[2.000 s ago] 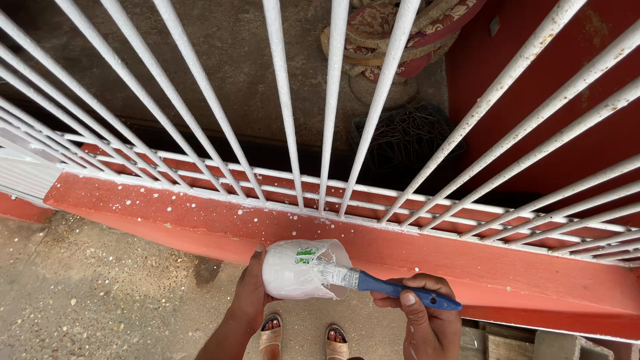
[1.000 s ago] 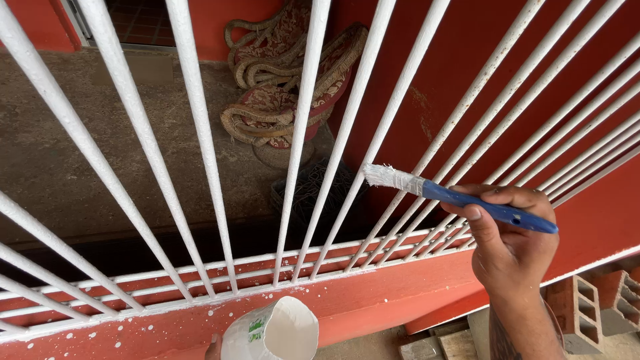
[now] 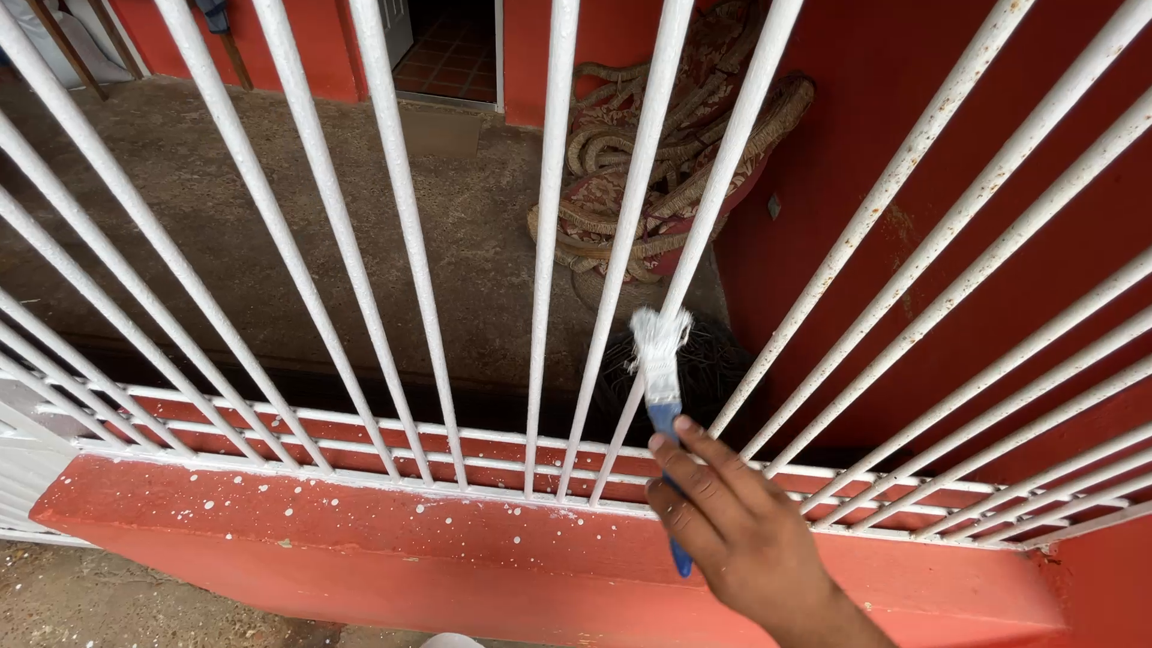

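Observation:
My right hand [image 3: 733, 531] holds a paintbrush [image 3: 663, 405] by its blue handle, at the lower right of centre. White paint coats the bristles, which are splayed against a white metal bar [image 3: 711, 211] of the railing. Bars left of it look evenly white, while a bar [image 3: 886, 193] to the right shows rust specks. Only a small part of the white paint container [image 3: 451, 641] shows at the bottom edge. My left hand is out of view.
The bars rise from a red ledge [image 3: 360, 531] spotted with white drops. Behind them are a patterned chair with thick braided trim [image 3: 630, 193], a dark wiry bundle [image 3: 720, 360], a red wall [image 3: 828, 135] and a doorway [image 3: 450, 54].
The brush went from the container up to a railing bar, and my right hand now holds it more upright. The container and my left hand have dropped mostly out of view as the view shifted.

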